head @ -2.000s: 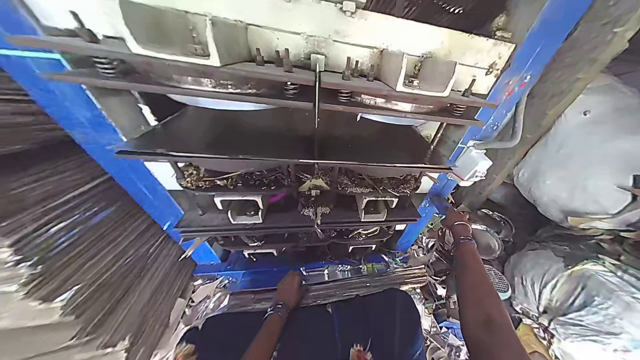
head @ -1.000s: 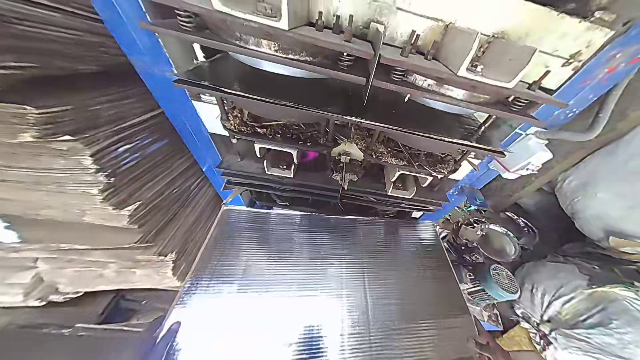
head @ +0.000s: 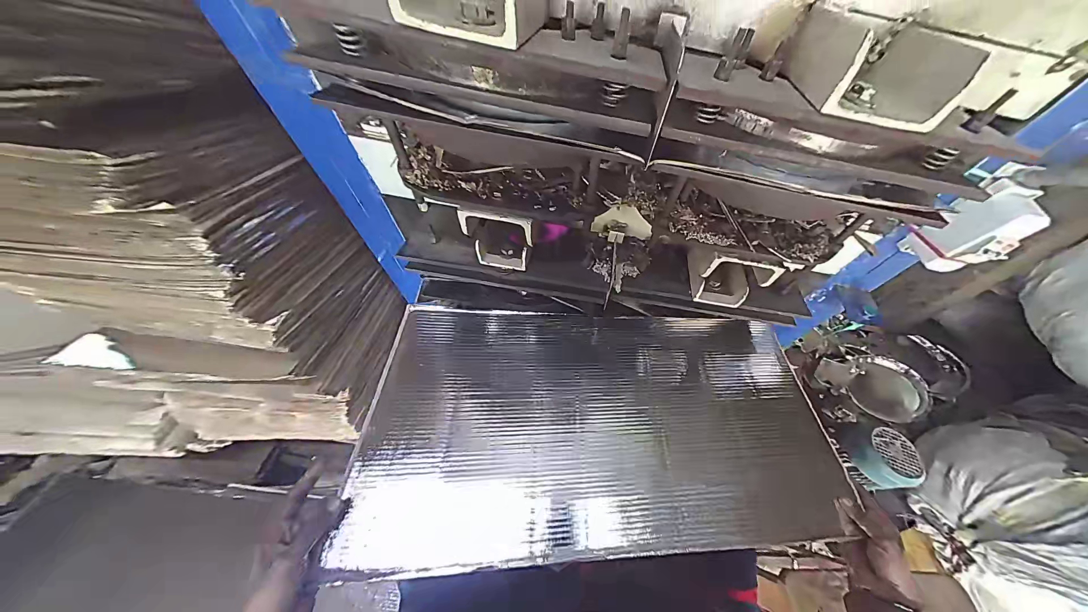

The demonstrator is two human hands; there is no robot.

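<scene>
A shiny silver-faced corrugated sheet (head: 586, 425) lies across the front of a blue-framed press machine (head: 314, 144), its far edge against the machine's lower opening. At the sheet's near left corner is my left hand (head: 297, 527), blurred, fingers extended beside the edge; whether it grips cannot be told. My right hand (head: 875, 552) holds the near right corner, its fingers at the edge. Above the sheet, dark metal plates (head: 544, 127) of the press span the frame, with springs and bolts over them. Debris (head: 510, 183) fills the gap between the plates.
Tall stacks of brown cardboard sheets (head: 127, 255) stand close on the left. At the right are a teal motor (head: 892, 455), a round metal part (head: 888, 389), a white electrical box (head: 977, 225) and large filled plastic sacks (head: 1003, 493). A flat grey sheet (head: 127, 544) lies at the lower left.
Two seconds ago my left hand was on a stack of sheets at the machine's front and my right hand at its blue frame. The silver sheet now spans between both hands.
</scene>
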